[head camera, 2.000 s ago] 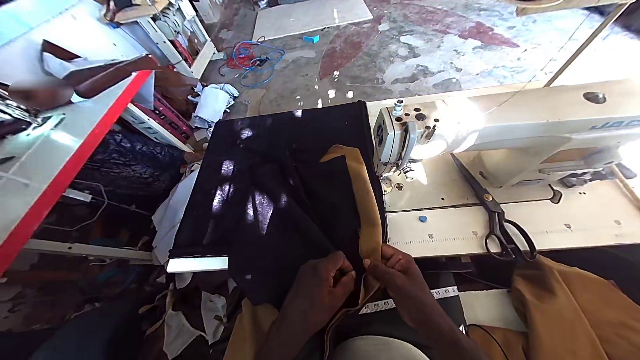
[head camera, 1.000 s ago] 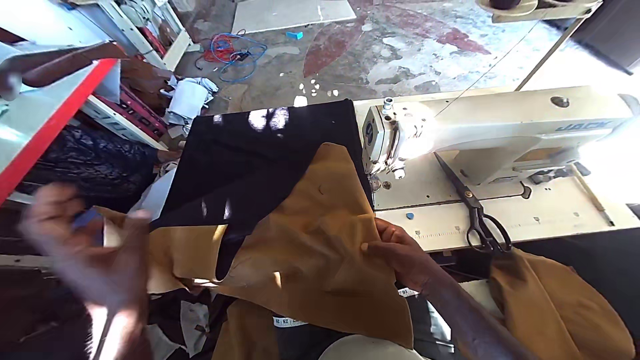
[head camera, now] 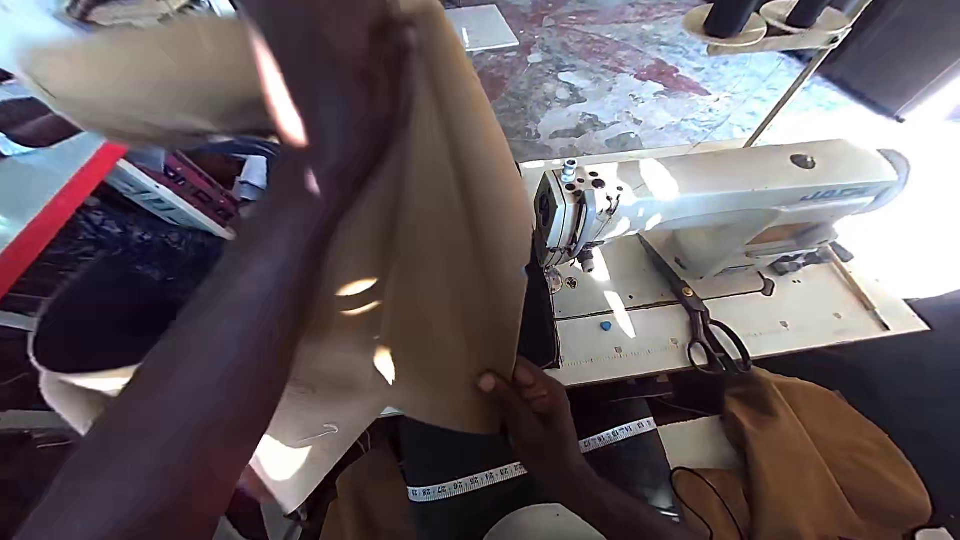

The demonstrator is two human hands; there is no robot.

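Observation:
A large piece of tan-brown fabric (head camera: 442, 247) hangs lifted in front of me, left of the sewing machine head (head camera: 581, 214). My right hand (head camera: 532, 405) pinches its lower right edge between thumb and fingers. My left arm reaches up across the cloth; the left hand (head camera: 337, 22) is blurred at the top edge, so its fingers and grip do not show clearly. Dark fabric (head camera: 538, 322) shows in a strip between the tan cloth and the machine. A white measuring tape (head camera: 472, 484) lies over dark material below my right hand.
Black-handled fabric shears (head camera: 694, 307) rest on the machine bed (head camera: 600, 349), handles over its front edge. More brown fabric (head camera: 817, 450) is heaped at the lower right. Thread cones (head camera: 731, 15) stand on a holder behind. A red-edged white table (head camera: 56, 210) stands at the left.
The tan fabric, spread low over the dark cloth a second ago, is now raised high. My left hand has gone from the lower left to the top of the view. My right hand stays at the fabric's edge.

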